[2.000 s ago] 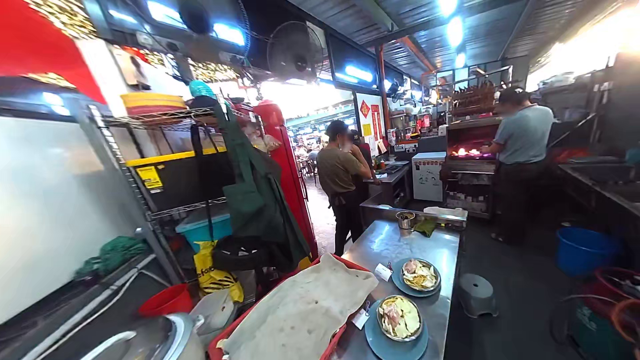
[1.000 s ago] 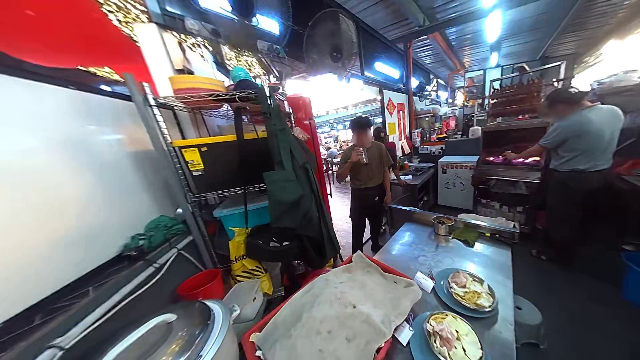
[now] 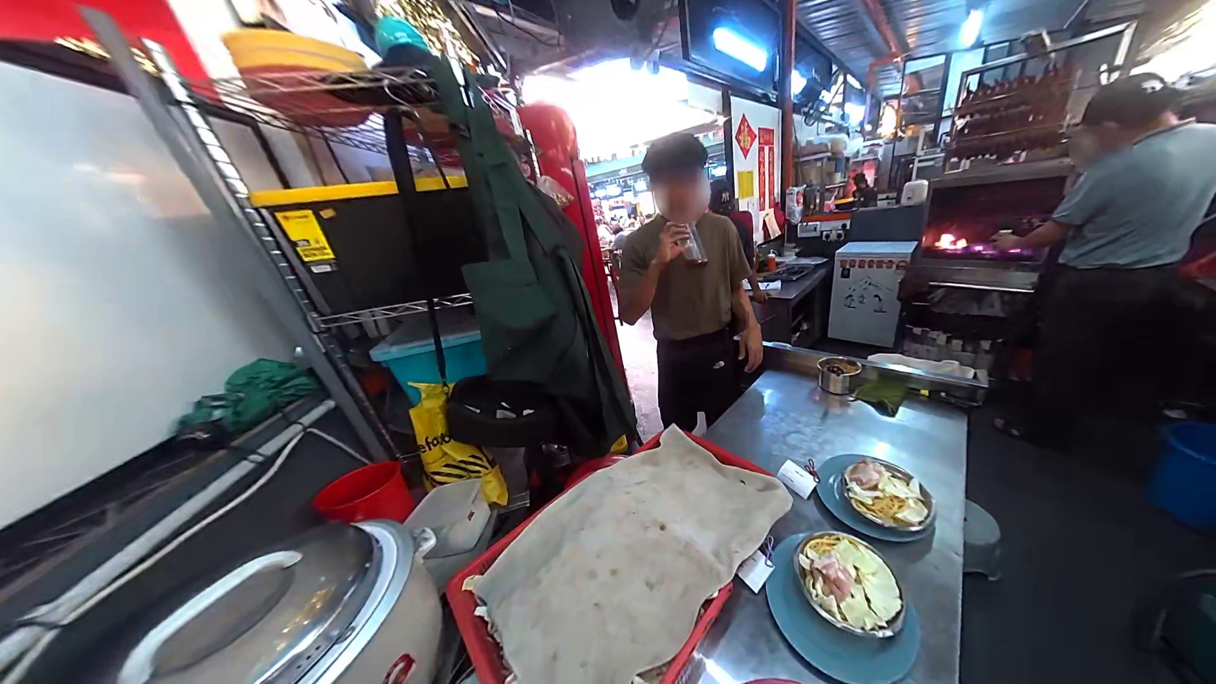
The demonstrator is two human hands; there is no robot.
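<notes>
Neither of my hands shows in the head view. In front of me a red plastic basket [image 3: 463,608] lies under a pale cloth [image 3: 636,551]. To its right, on a stainless steel table [image 3: 779,418], are two blue-grey plates [image 3: 793,632] with round metal bowls [image 3: 848,582] on them, holding what looks like noodles, cabbage and pale pink meat. Two white tags [image 3: 796,479] lie between the basket and the plates. A small metal pot [image 3: 840,376] and a green leaf [image 3: 881,393] are at the table's far end. A large lidded cooker [image 3: 285,589] stands at the lower left.
A person [image 3: 698,275] holding a drinking glass [image 3: 693,245] stands beyond the table. Another person [image 3: 1130,209] reaches toward a glowing grill [image 3: 988,223] at the right. A wire rack [image 3: 370,309] with a hanging green apron [image 3: 522,275] stands left; a grey stool [image 3: 980,541] is beside the table.
The person beyond the table, turned sideways two seconds ago, now faces this way with a glass raised to the mouth. The view has swung right-to-left and nearer.
</notes>
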